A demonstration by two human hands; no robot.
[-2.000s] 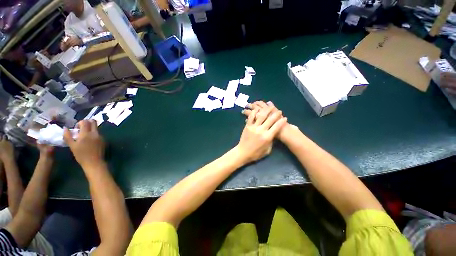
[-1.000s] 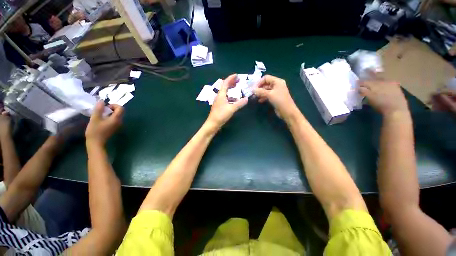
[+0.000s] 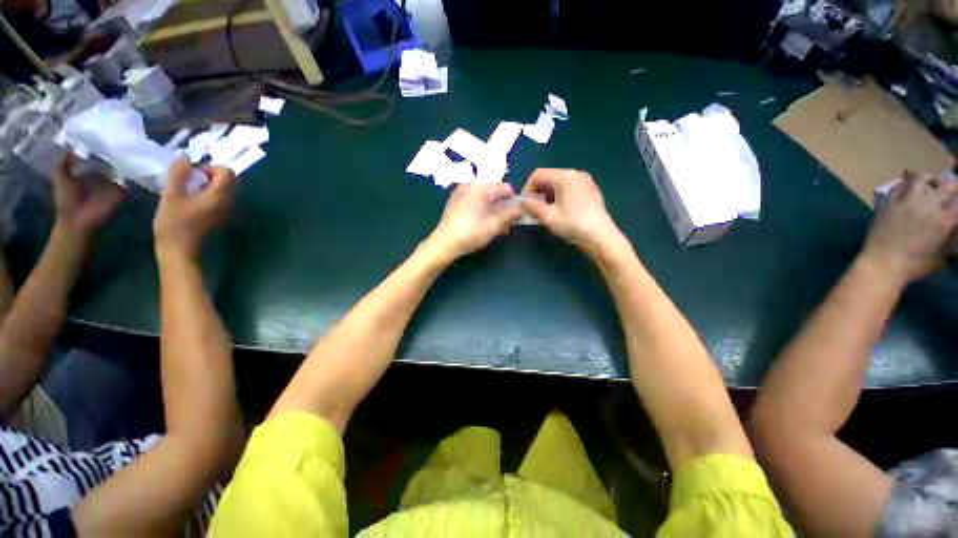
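Observation:
My left hand (image 3: pixel 475 219) and my right hand (image 3: pixel 568 207) meet over the middle of the dark green bench. Between their fingertips is a small white leaflet (image 3: pixel 526 218), mostly hidden by the fingers. Loose white leaflets (image 3: pixel 459 153) lie scattered just beyond my left hand. A few small crumpled-looking pieces (image 3: pixel 544 119) lie beyond my right hand. To the right, an open long white retail box (image 3: pixel 679 192) lies with a soft white sleeve (image 3: pixel 727 158) beside it.
A leaflet pile (image 3: pixel 422 74) sits by a blue bin (image 3: pixel 370 34) and a cable (image 3: pixel 357 103). A cardboard sheet (image 3: pixel 866 135) lies right. Left neighbour's hands hold a white wrapped piece (image 3: pixel 124 142) near loose leaflets (image 3: pixel 235 144). Right neighbour's hand (image 3: pixel 916 225) holds something pale.
My hands were clasped, then parted over the leaflets, and now meet nearer me with a leaflet between them. The right neighbour's arm reached to the box and has withdrawn right; fewer items lie there.

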